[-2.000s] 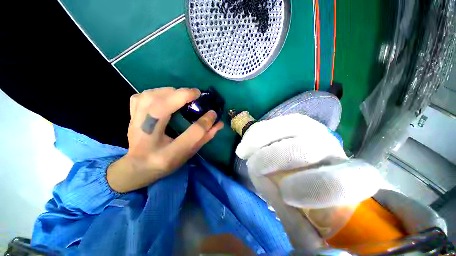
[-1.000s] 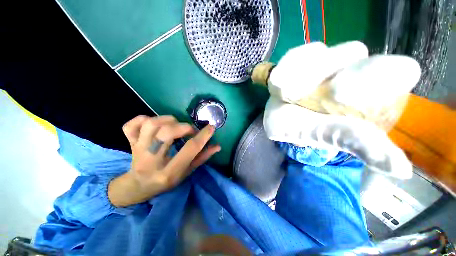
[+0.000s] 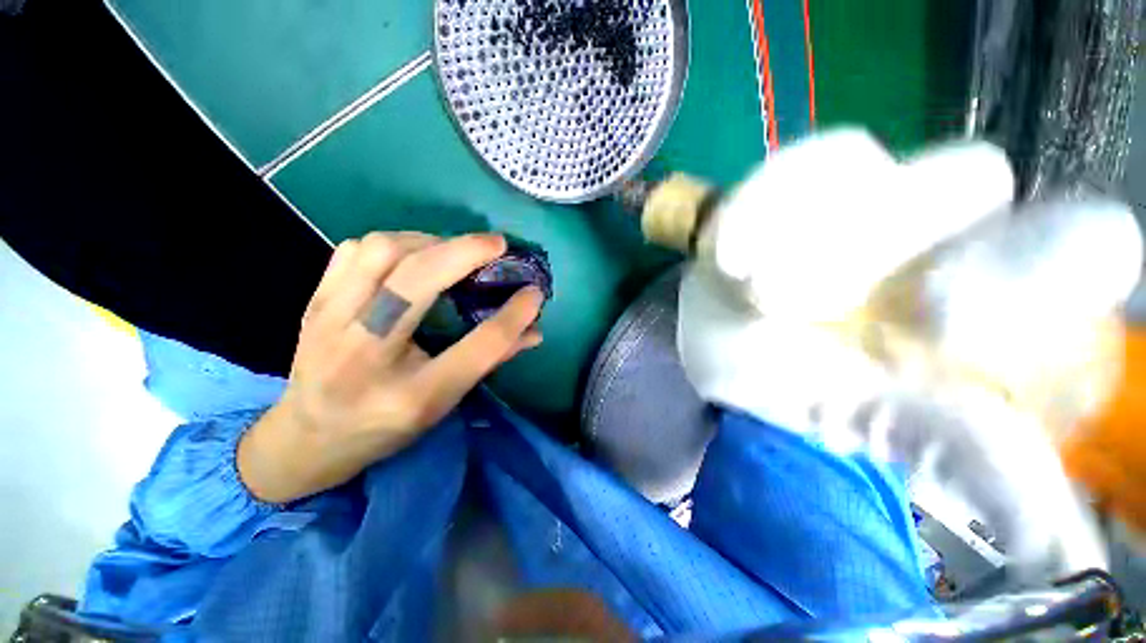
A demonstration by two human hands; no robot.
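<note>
My bare left hand [image 3: 402,339] pinches the round housing [image 3: 509,279] between thumb and fingertips, low over the green bench. The housing shows a dark rim and a paler inner face. My right hand [image 3: 880,289], in a white knit glove and blurred, is closed around the orange electric screwdriver [image 3: 1106,421]. The screwdriver's beige taped collar [image 3: 676,211] and its blurred thin tip point left, beside the lower right rim of the screw plate [image 3: 566,138]. Tiny black screws [image 3: 584,32] lie heaped on the plate's upper part.
A round grey disc [image 3: 647,396] lies right of the housing, partly under my right arm. White and red lines [image 3: 785,75] run along the bench at the upper right. Shiny clear plastic trays [image 3: 1068,101] stand at the right. A black area fills the upper left.
The screwdriver has moved from beside the housing to beside the plate, then slightly right and down. My left fingers, looser around the housing a second ago, now close on both sides of it.
</note>
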